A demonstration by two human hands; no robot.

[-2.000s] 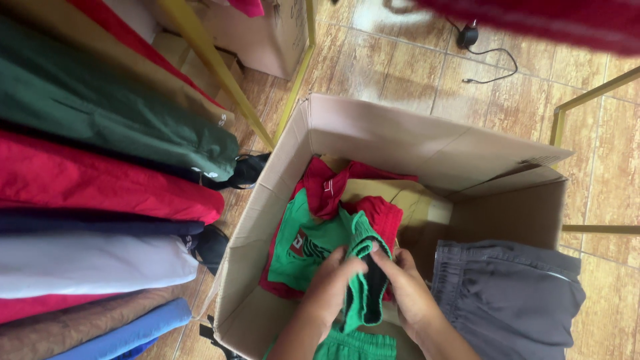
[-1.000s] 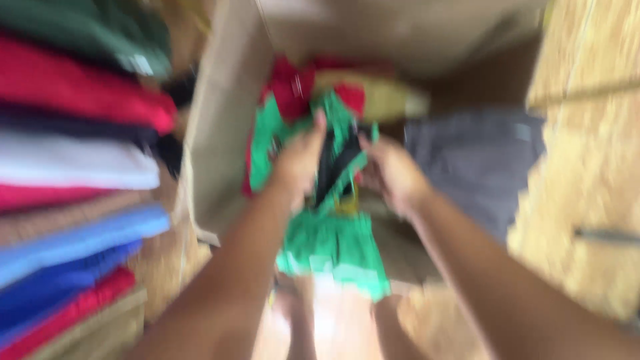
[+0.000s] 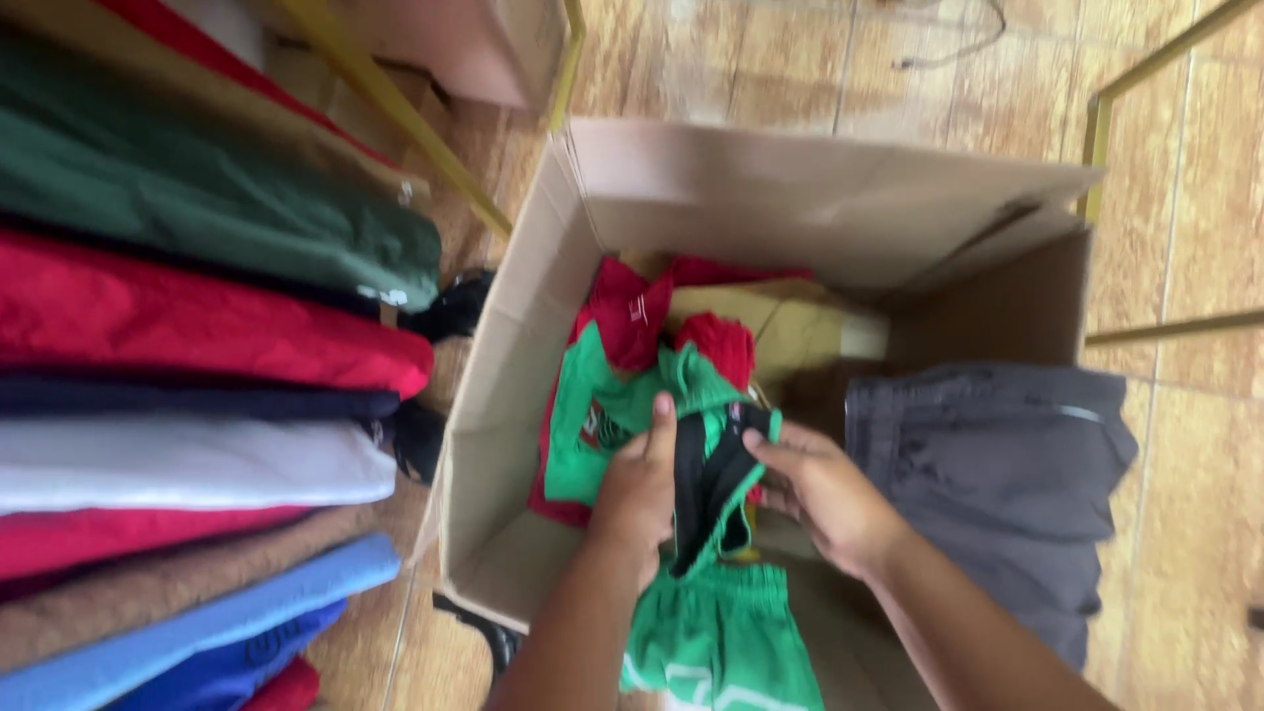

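Between my two hands, above an open cardboard box point(image 3: 829, 188), is a green garment with a black inner band point(image 3: 716, 474). My left hand point(image 3: 637, 484) grips its left side, thumb on top. My right hand point(image 3: 815, 489) pinches its right edge between thumb and fingers. Beneath lie a green printed garment point(image 3: 573, 425), a dark red garment with a small white mark point(image 3: 632, 316) and a bright red bunched cloth point(image 3: 721, 346). Green shorts with white trim point(image 3: 726, 642) hang at the box's near edge. Dark grey shorts point(image 3: 987, 494) drape over its right edge.
Folded garments in several colours point(image 3: 197, 316) line the left side. Yellow metal bars point(image 3: 395, 109) stand by the box's upper left corner, with another yellow metal frame point(image 3: 1096, 148) at right. A thin cable point(image 3: 958, 49) lies on the tiled floor point(image 3: 1145, 267).
My hands have spread the green garment's black inner band wider than two seconds ago. The view swung and blurred one second ago, then came back.
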